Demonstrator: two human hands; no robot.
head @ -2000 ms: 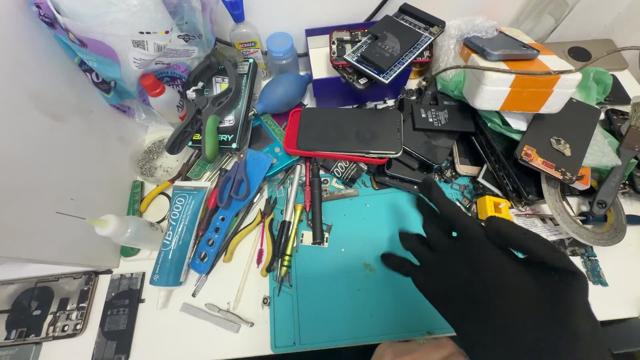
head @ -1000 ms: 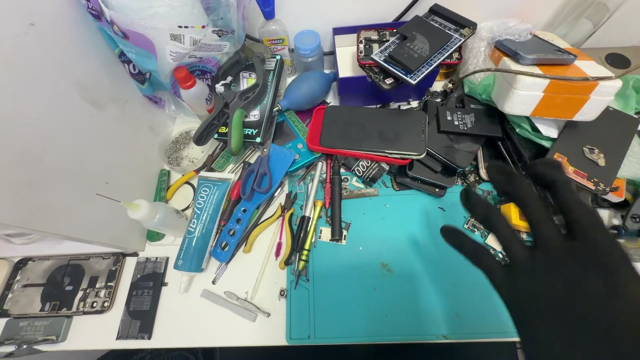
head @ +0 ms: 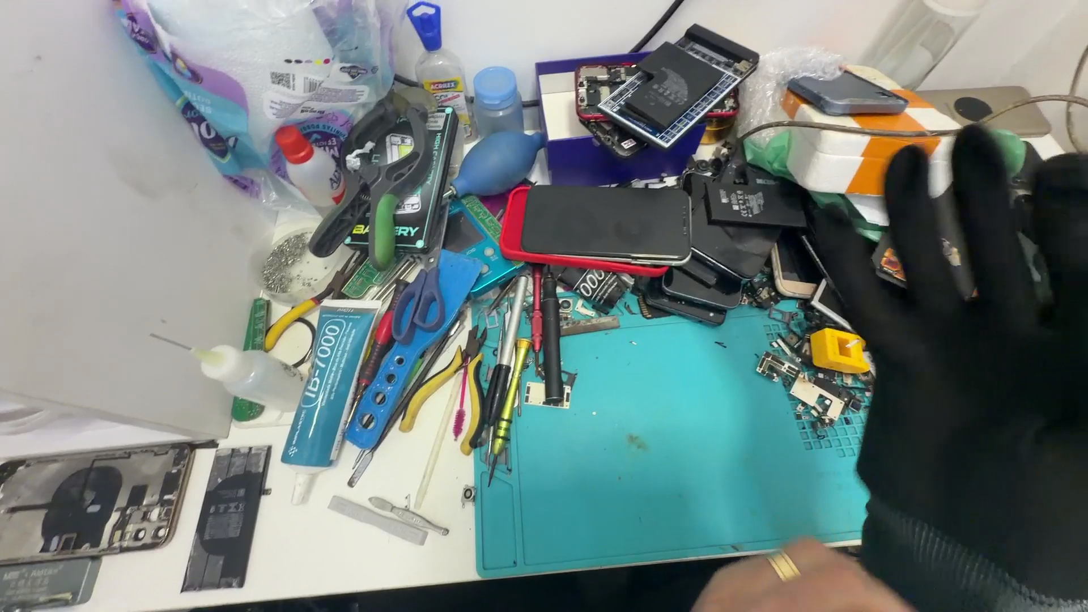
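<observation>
My right hand, in a black knit glove, is raised at the right with its fingers spread and nothing seen in it. It partly covers the heap of phone parts. My left hand is bare, with a gold-coloured ring, and enters blurred at the bottom edge near the glove's cuff; its fingertips are hidden. Left of the glove lies a teal work mat. A yellow plastic block sits beside the glove among small phone parts. A dark phone rests on a red one behind the mat.
Tweezers, pliers, screwdrivers and blue-handled scissors crowd the mat's left side. Nearby are an adhesive tube and a needle-tipped bottle. An open phone housing and battery lie at left. A purple box stands behind.
My gloved right hand has moved right, off the mat, and now stands upright with fingers spread. My bare left hand, out of view one second ago, shows at the bottom edge. The view has shifted.
</observation>
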